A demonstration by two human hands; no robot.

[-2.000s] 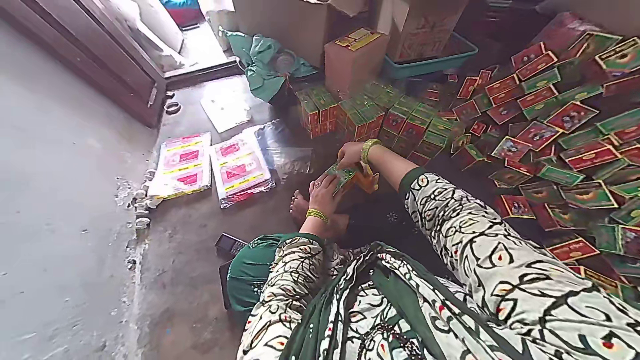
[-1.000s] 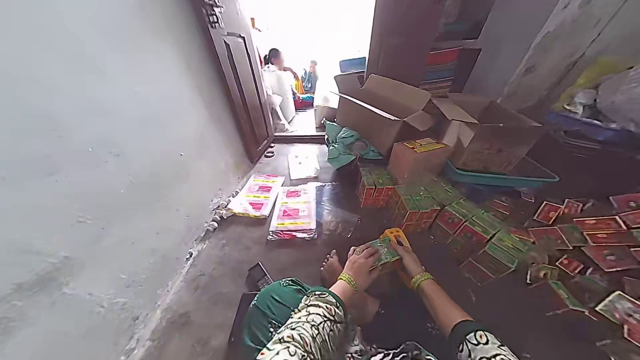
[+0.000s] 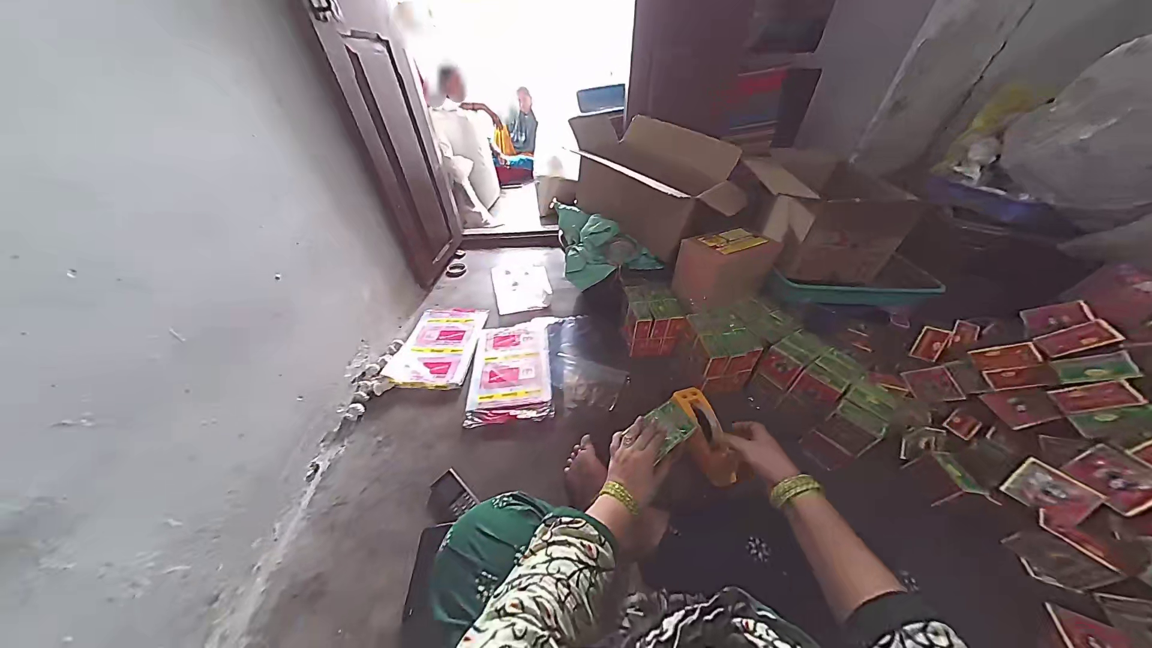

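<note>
My left hand (image 3: pixel 637 454) holds a small green printed box (image 3: pixel 670 428) by its near side. Against the box's right side stands an orange tape dispenser (image 3: pixel 718 463) with a roll in it. My right hand (image 3: pixel 759 450) is just right of the dispenser, fingers bent toward the roll; whether they touch it or hold tape is not clear. Beyond my hands, bundles of green and red boxes (image 3: pixel 727 345) stand in a row running to the right. Flat stacks of pink and white printed plastic packets (image 3: pixel 510 367) lie to the left.
Loose red and green boxes (image 3: pixel 1021 405) cover the floor at right. Open cardboard cartons (image 3: pixel 643 180) and a teal tray (image 3: pixel 855 292) stand behind, near a green plastic bag (image 3: pixel 594 243). A phone-like dark object (image 3: pixel 452 493) lies by my knee. People sit beyond the doorway.
The view has tilted up toward the doorway. My right hand has come off the top of the orange dispenser, where it was one second ago, to its right side.
</note>
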